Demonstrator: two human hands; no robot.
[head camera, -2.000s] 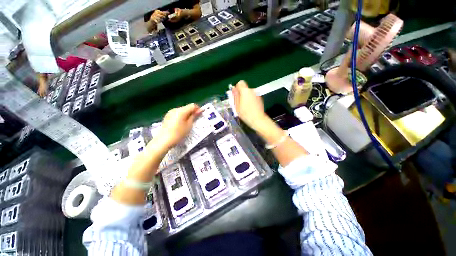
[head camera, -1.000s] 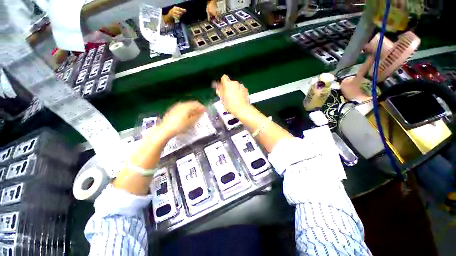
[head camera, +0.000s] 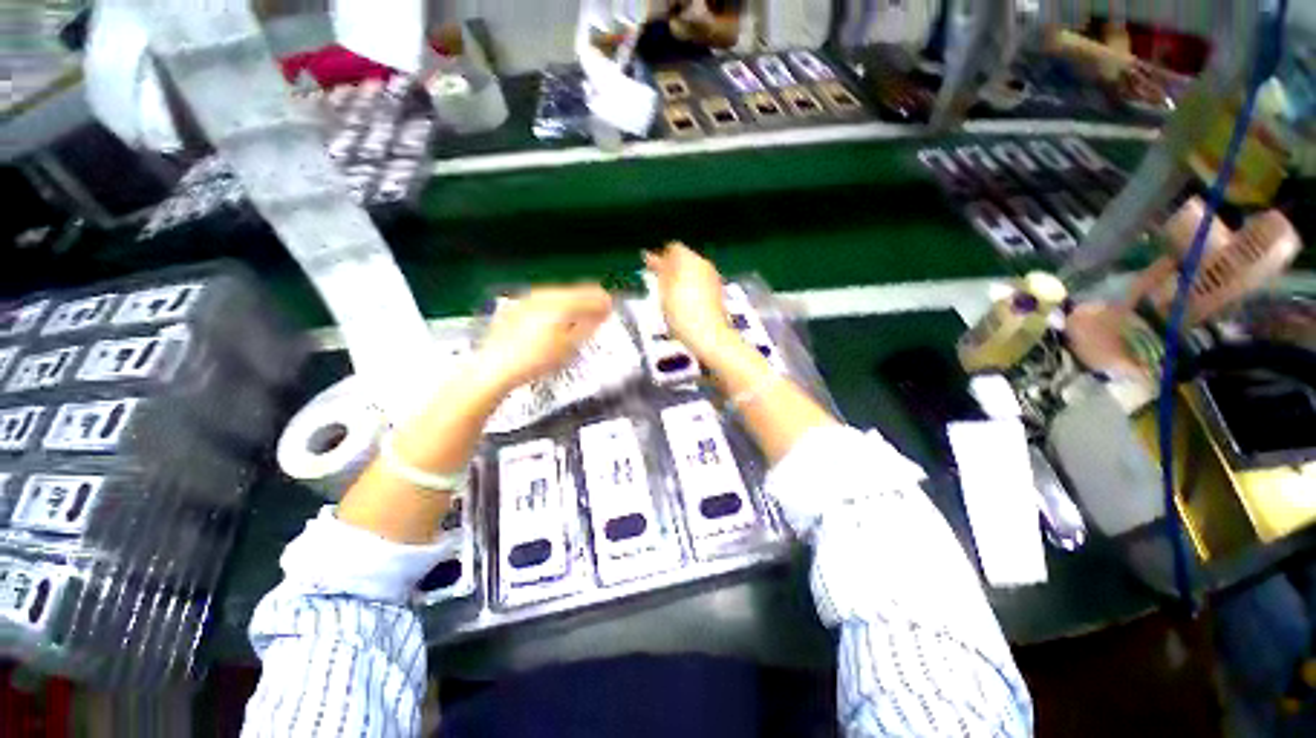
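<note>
A clear blister tray holds white devices with dark ovals, such as the front one. My left hand is blurred, fingers curled at the upper edge of a printed label strip that lies across the tray's rear pockets. My right hand is just right of it, fingers bent together over the top of a rear device; whether it pinches a label cannot be told. The long label strip hangs from the upper left down to a white roll beside my left wrist.
Tall stacked trays stand at left. A green conveyor runs behind a pale rail, with trays and coworkers beyond. At right are a small bottle, a white card, a pink fan, a gold box and a blue cord.
The view has turned, so the tray lies squarer and the left stack shows more. My right hand has come down from above the belt edge onto a rear device. My left hand stays at the strip.
</note>
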